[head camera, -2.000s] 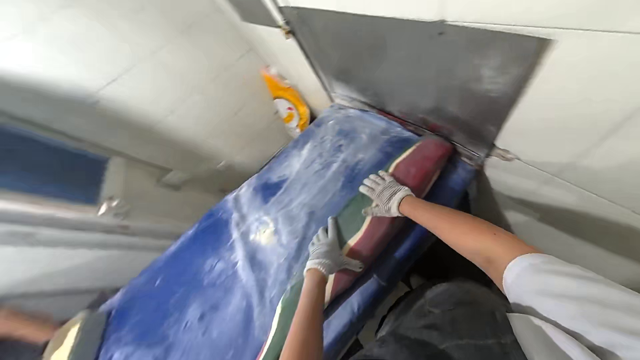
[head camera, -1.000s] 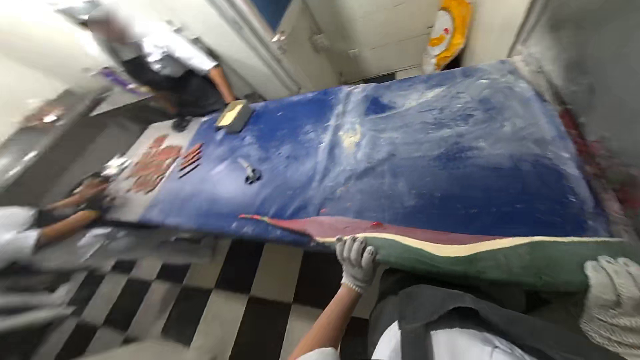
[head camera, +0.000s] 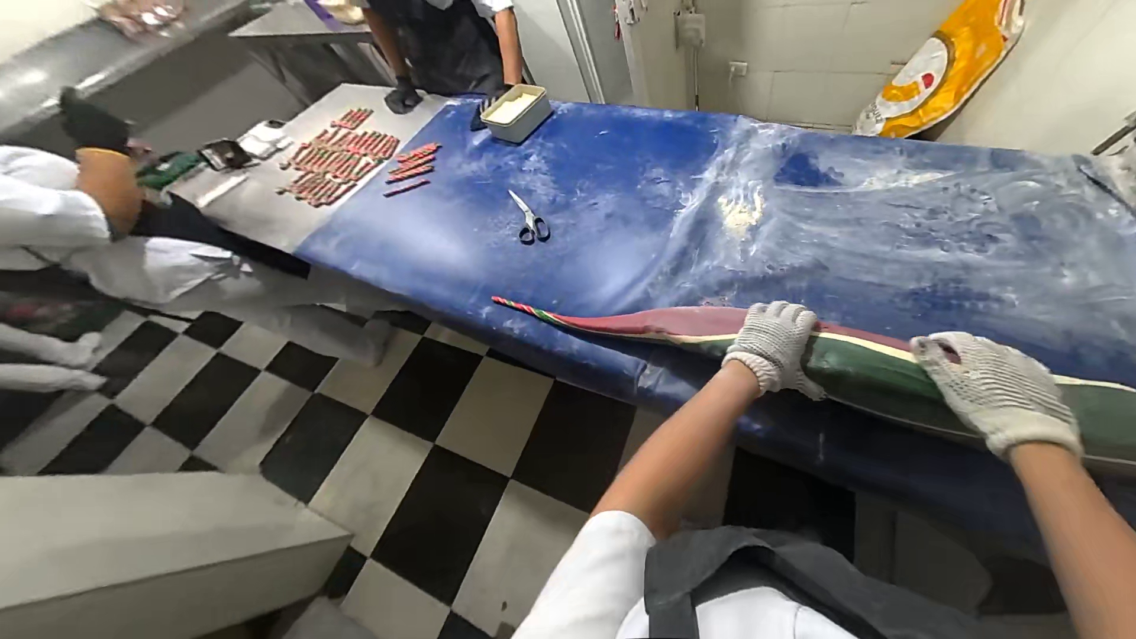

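Observation:
A thick roll of red, green and cream candy [head camera: 874, 377] lies along the near edge of the blue-covered table, tapering leftward to a thin twisted tip. My left hand [head camera: 774, 348], in a white knit glove, rests over its narrower part with the fingers on top. Farther right, my right hand [head camera: 998, 390], gloved alike, lies on the thicker green part. The roll runs out of view at the right edge. Black-handled scissors [head camera: 530, 219] lie on the table beyond the tip.
Striped candy sticks [head camera: 342, 160] lie on a metal sheet [head camera: 266, 209] at the left end. A grey tub [head camera: 517, 114] stands near a co-worker's gloved hand. Another person works at the far left. A yellow sack [head camera: 945, 75] leans behind the blue table [head camera: 612, 231]. Checkered floor [head camera: 426, 479] lies below.
The view has swung left along the table. My hands were on the roll in both earlier frames; since one second ago, my right hand has come closer to my left.

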